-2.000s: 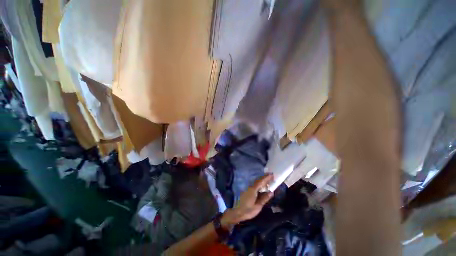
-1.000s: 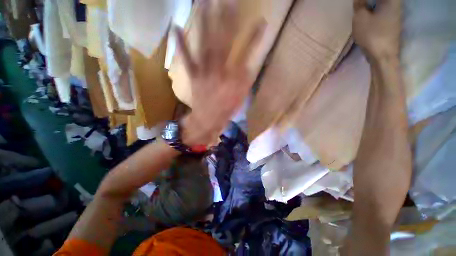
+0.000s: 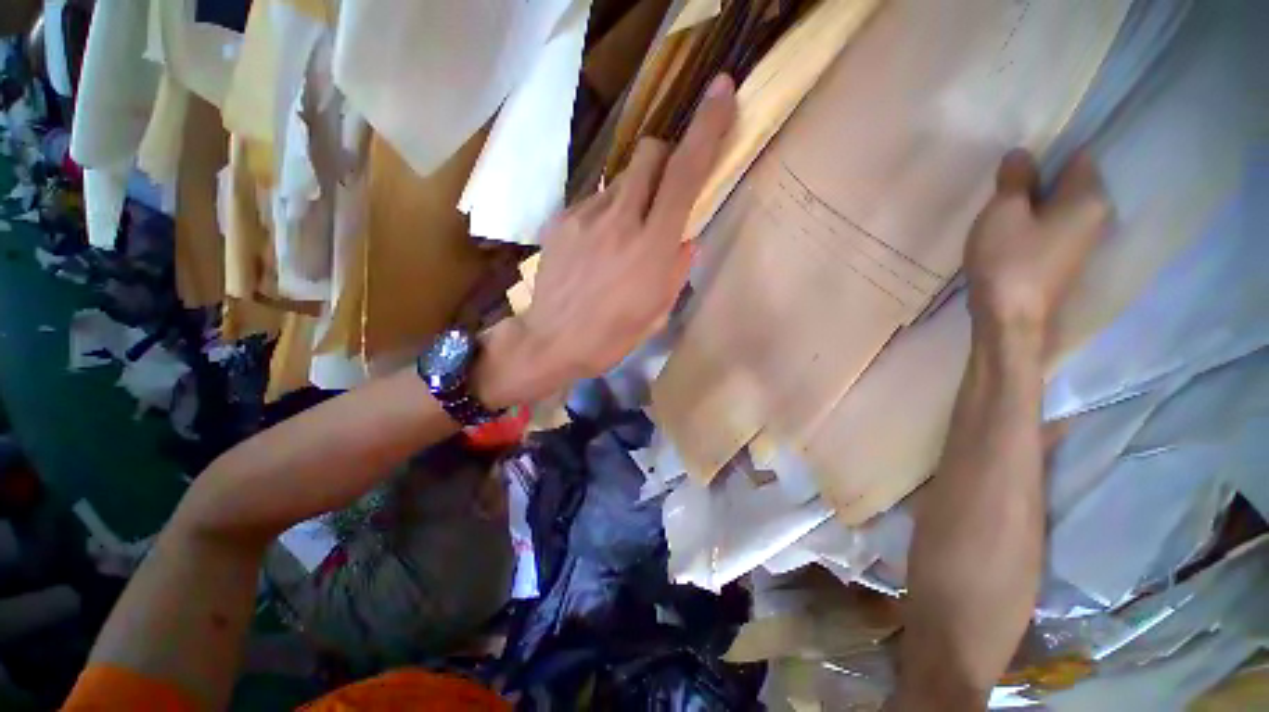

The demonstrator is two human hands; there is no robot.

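Large tan-brown card patterns (image 3: 821,292) with printed curved lines hang in a dense layer at centre right, slanting down to the left. My left hand (image 3: 612,271), with a wristwatch, lies at the left edges of this bundle, fingers apart and extended. My right hand (image 3: 1037,237) is curled at the bundle's right edge, with thumb and fingers either side of it; it is slightly blurred. White paper patterns (image 3: 1183,209) hang behind and right of my right hand. The tops of the bundles are out of view.
Cream and white patterns (image 3: 432,70) hang at upper left over a green floor (image 3: 56,376) with scraps. Below are a grey-green sack (image 3: 404,570), a red lump (image 3: 497,427) and black plastic bags (image 3: 599,515). Untidy pattern pieces (image 3: 1169,626) lie at lower right.
My left hand has risen from low centre, crossed before the patterns and now rests at their edges. My right hand is lower in view. The lined brown cards now spread across centre right.
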